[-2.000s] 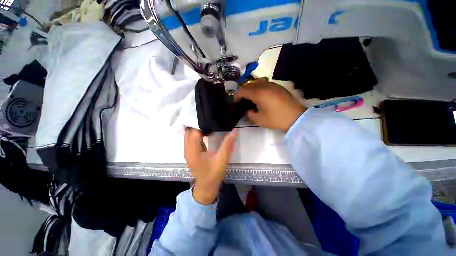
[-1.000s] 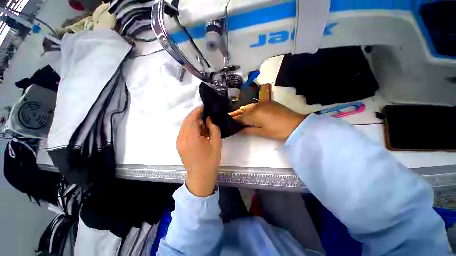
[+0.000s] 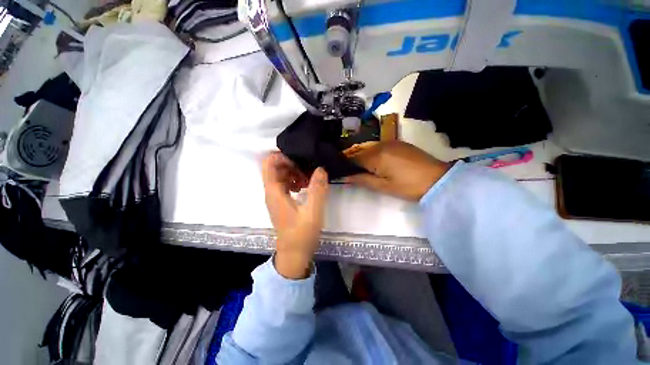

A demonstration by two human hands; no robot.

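Observation:
A small black cuff piece (image 3: 313, 146) lies folded under and in front of the needle area (image 3: 351, 117) of the white sewing machine. A white sleeve panel (image 3: 239, 107) spreads to its left. My left hand (image 3: 296, 214) is at the cuff's lower left edge, thumb and fingers on the black cloth. My right hand (image 3: 403, 170) holds the cuff's right corner, just right of the needle, its fingertips partly hidden by cloth. The presser foot is mostly hidden. A brown-yellow block (image 3: 389, 127) stands upright right of the needle.
Black cut pieces (image 3: 481, 107) lie right of the needle, with blue and pink slim tools (image 3: 509, 158) and a phone (image 3: 606, 187) farther right. Layered panels (image 3: 117, 107) hang over the table's left part beside a grey-white box with a round grille (image 3: 35, 146). A ruled strip (image 3: 378, 251) runs along the front edge.
The cuff has been turned and refolded, its dark body now bulging left of the needle. My right hand has drawn back from the needle, uncovering the block. The camera view has shifted slightly.

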